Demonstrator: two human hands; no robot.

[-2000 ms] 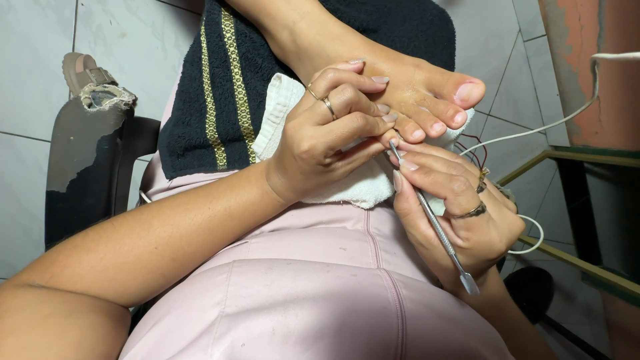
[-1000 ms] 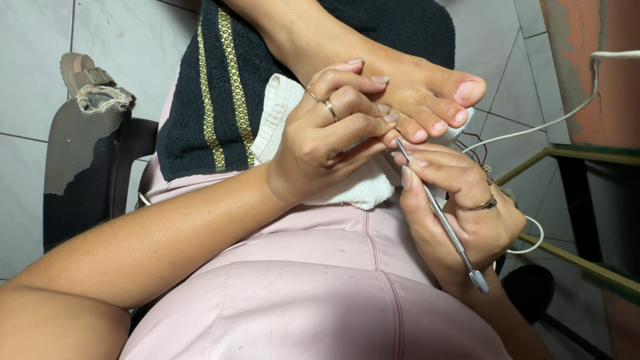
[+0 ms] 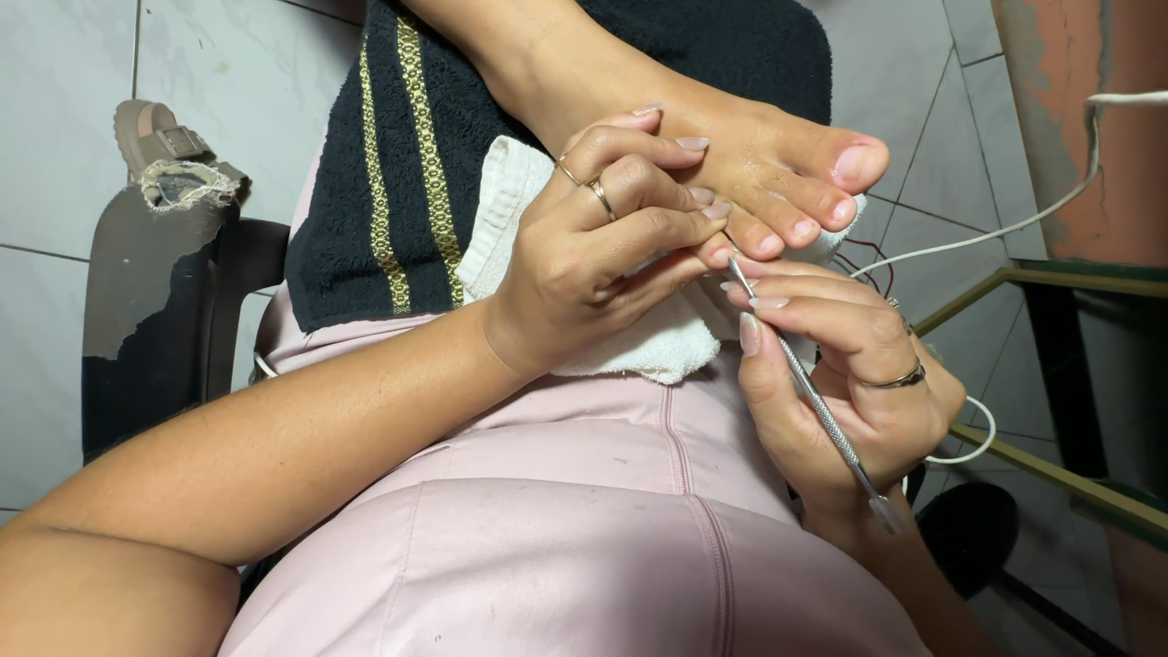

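Another person's bare foot (image 3: 730, 173) rests on a black towel (image 3: 511, 100) with gold bands and on a folded white towel (image 3: 657, 342). My left hand (image 3: 611, 228) lies over the outer side of the foot, its fingers and thumb closed around the little toe. In my right hand (image 3: 849, 365) is a metal cuticle pusher (image 3: 821, 411) with a knurled handle, held between thumb and fingers like a pen. Its upper tip is at the little toe's nail; whether it touches cannot be told. The flat, wider end points down toward my right wrist.
A worn armrest (image 3: 155, 274) with torn covering stands at the left, beside a sandal (image 3: 164, 137) on the tiled floor. A white cable (image 3: 1004, 226) runs across the right side, near a gold-edged frame (image 3: 1077, 479) and a dark round object (image 3: 972, 538).
My right hand and the pusher have shifted slightly at the little toe, and the handle's tilt differs a little from two seconds ago. My left hand keeps its place.
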